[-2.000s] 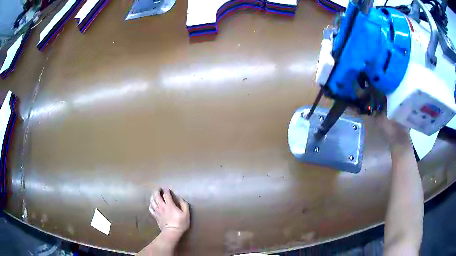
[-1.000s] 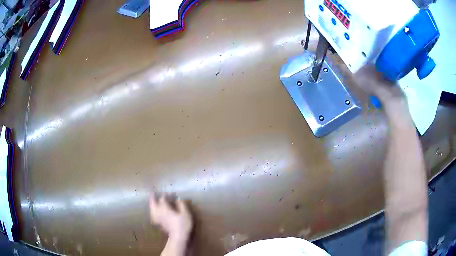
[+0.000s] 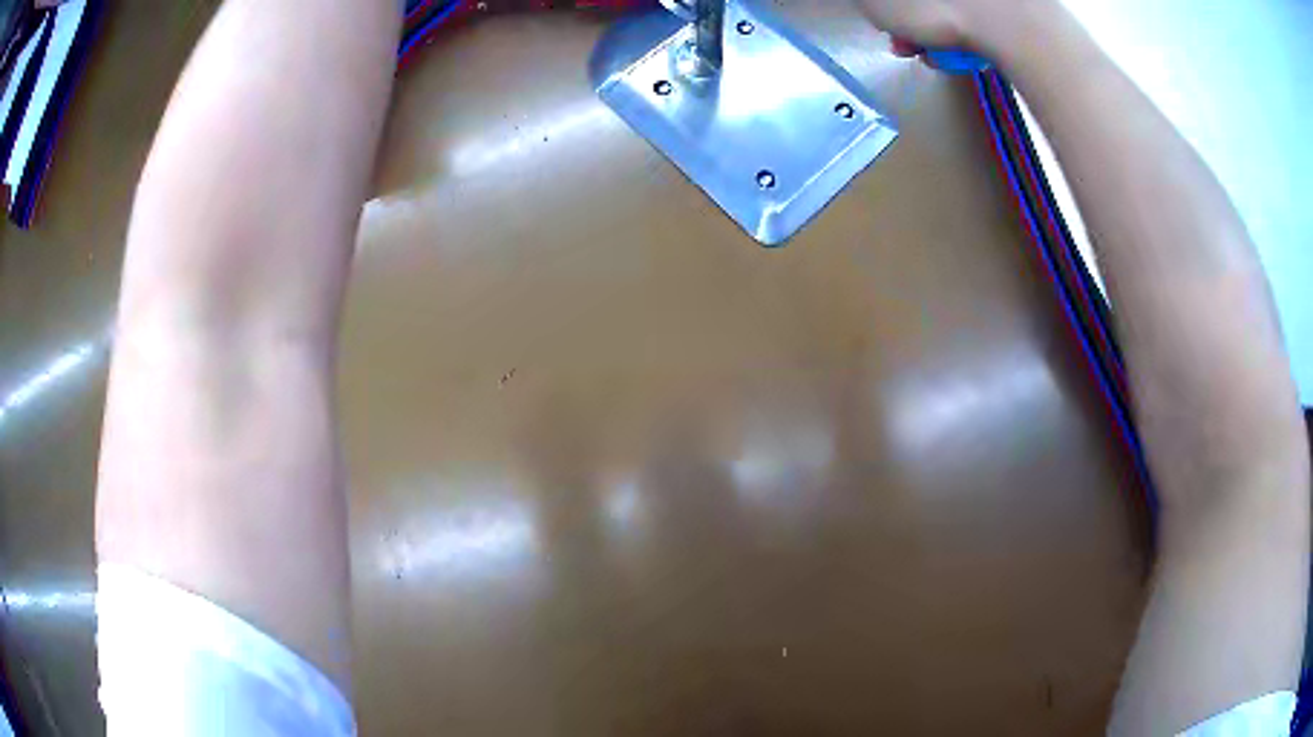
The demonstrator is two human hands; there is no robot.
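Observation:
The silver base plate [image 3: 756, 123] of the cutting machine lies flat on the brown table at the top centre. The narrow grey metal upright [image 3: 701, 36] rises from it and leaves the frame; the motor and housing are out of view. My right hand [image 3: 929, 22] is at the top edge, right of the plate, partly cut off. It is closed around the bright blue handle [image 3: 958, 61], of which only a bit shows. My left forearm reaches up at the left; my left hand is beyond the top edge.
A white-topped fabric lay [image 3: 1224, 87] with striped red, blue and black edges lies under and beside my right forearm. Narrow striped-edge pieces [image 3: 41, 108] lie at the upper left. Another striped edge [image 3: 428, 26] shows beside my left forearm. The glossy brown table [image 3: 648, 432] fills the middle.
The view has shifted, with the base plate now at the top centre and turned. My left arm has reached far forward and its hand has left the frame. The lay shows larger at right.

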